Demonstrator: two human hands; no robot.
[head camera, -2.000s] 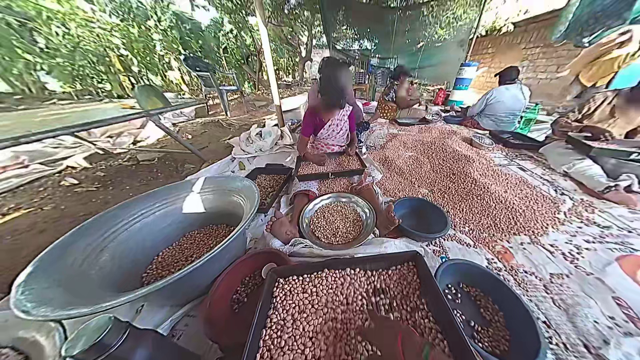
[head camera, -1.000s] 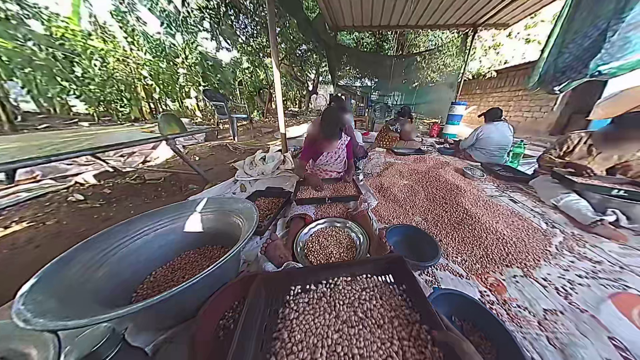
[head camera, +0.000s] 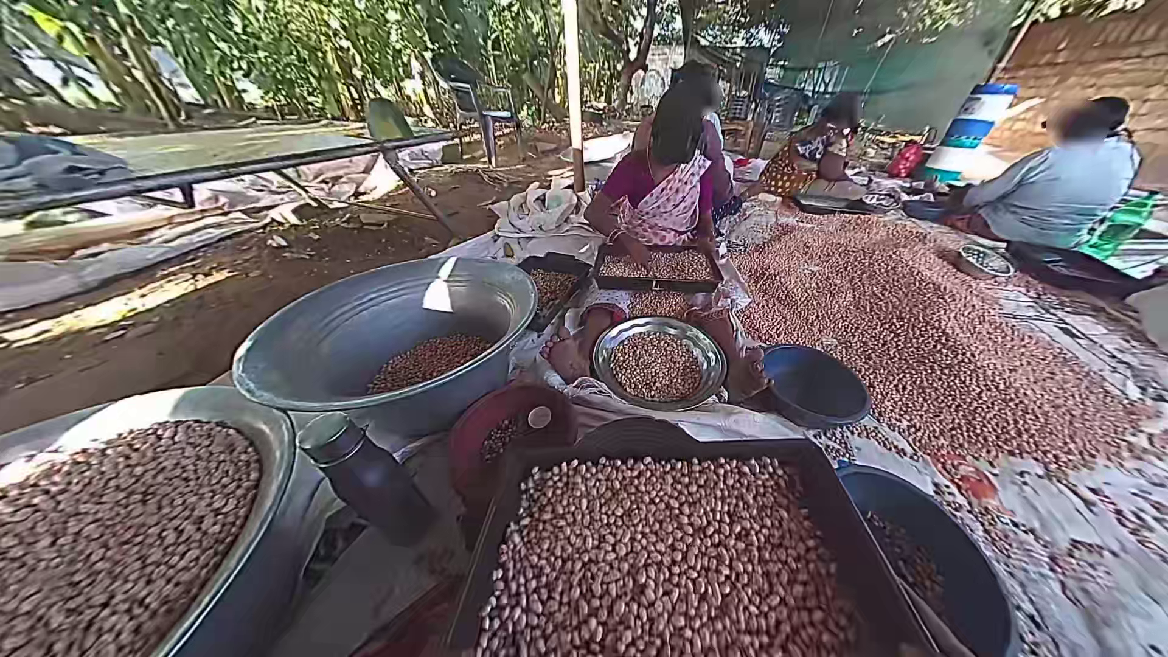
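Neither my left hand nor my right hand can be made out. A dark rectangular tray (head camera: 817, 484) lies nearest to me at the bottom centre, spread with small brown nuts or seeds (head camera: 657, 557). Left of it are a dark red basin (head camera: 465, 438), partly covered by the tray's corner, and a dark bottle (head camera: 365, 474) with a metallic lid. At the tray's right is a dark blue basin (head camera: 967, 547) with some nuts inside. A wide metal basin (head camera: 310, 338) holds a small pile, and another metal basin (head camera: 274, 511) at the lower left is heaped full.
A co-worker (head camera: 662, 192) sits opposite, hands at a nut-filled tray (head camera: 657, 286), a steel bowl (head camera: 716, 370) between the feet. A blue tub (head camera: 817, 388) stands beside a large nut heap (head camera: 894, 319). Other people (head camera: 1049, 192) sit behind it. A pole (head camera: 573, 91) rises behind.
A hand was over the nuts in the near tray two seconds ago and is no longer visible. The view has turned left, bringing more of the full metal basin into sight.
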